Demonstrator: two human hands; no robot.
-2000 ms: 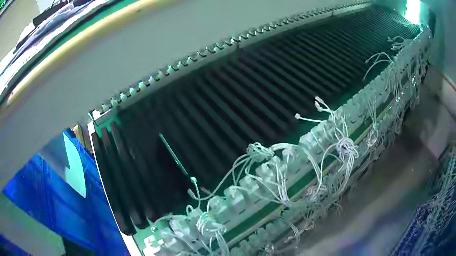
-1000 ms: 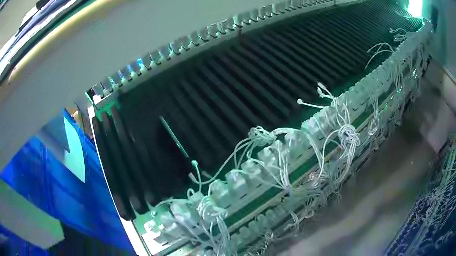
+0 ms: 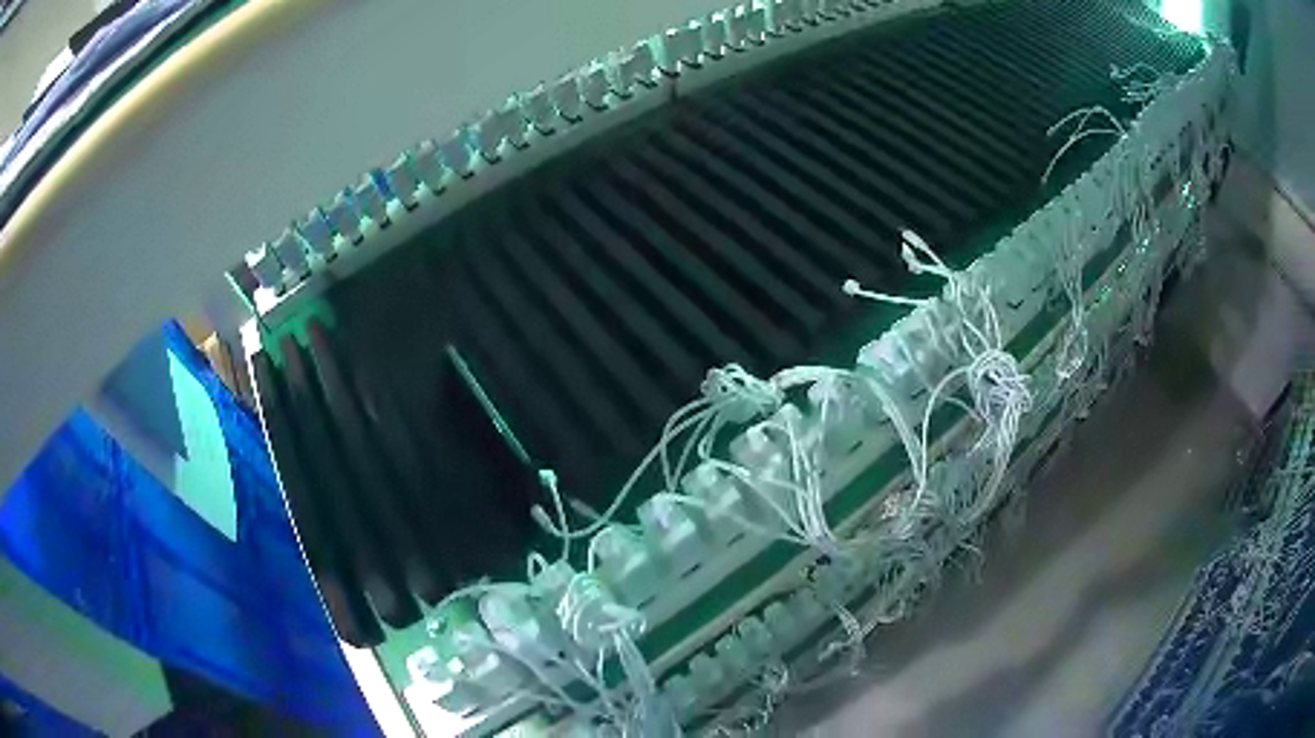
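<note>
No hand is in view. A long dark slotted rack shelf (image 3: 635,274) lies in front of me, its grooves running across it. One thin device (image 3: 488,402) stands on edge in a groove near the left end, with a white cable plug at its lower end. White charging cables (image 3: 736,392) hang looped and tangled along the shelf's near edge. White chargers (image 3: 666,522) sit in a row along that edge.
Blue bins (image 3: 188,534) stand at the lower left, one with a pale sheet (image 3: 206,459). A pale rack panel (image 3: 346,87) crosses the upper left. More tangled cables (image 3: 1226,606) show at the lower right. The floor (image 3: 1038,577) shows between them.
The view has shifted slightly, so more of the shelf's far-edge row shows than two seconds ago. The device and cables keep their places on the shelf.
</note>
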